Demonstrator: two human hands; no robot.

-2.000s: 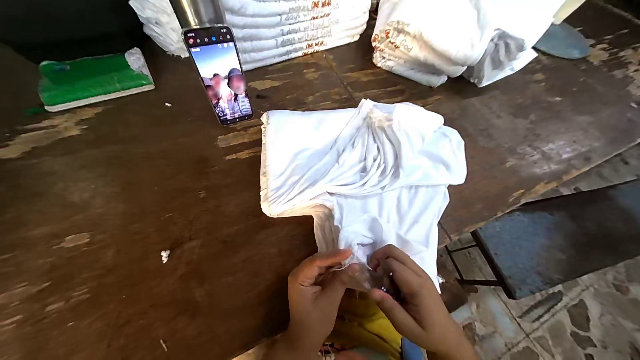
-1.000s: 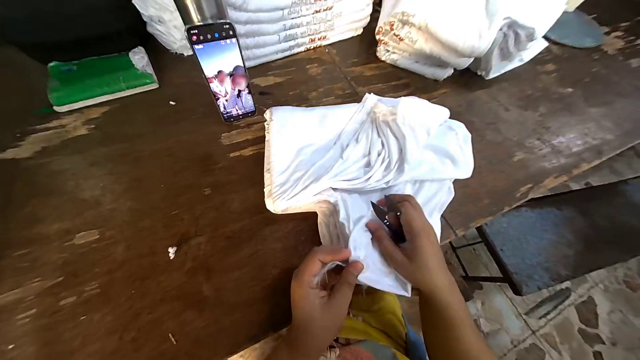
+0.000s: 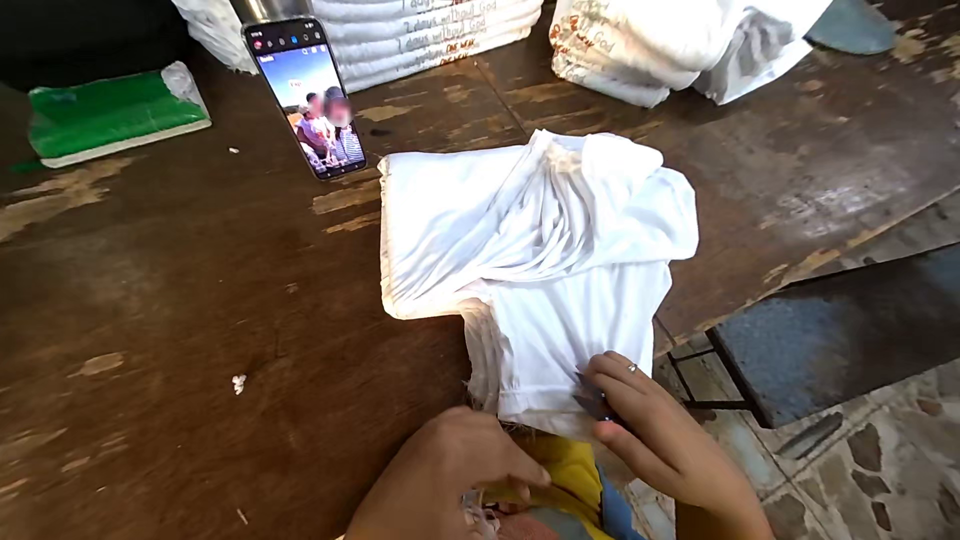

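Note:
A stack of white knit shirts lies folded on the wooden table, one sleeve stretched toward me at the table's near edge. My right hand, with a ring on one finger, holds small dark thread snips over the sleeve hem, their blades pointing left. Below and left of the hem is my left hand, curled, its fingertips partly hidden; whether it holds anything cannot be told. Loose threads show along the sleeve's edge. Under my hands lies yellow cloth in my lap.
A phone leans on a metal container behind the shirts. Folded white garments are stacked at the back, with another white bundle to their right. A green book-like object lies at left. A dark bench stands right of the table.
My left hand has come away from the sleeve hem, down toward my lap. My right hand, with the snips, has moved down to the hem. The sleeve, gathered up two seconds ago, now lies flatter.

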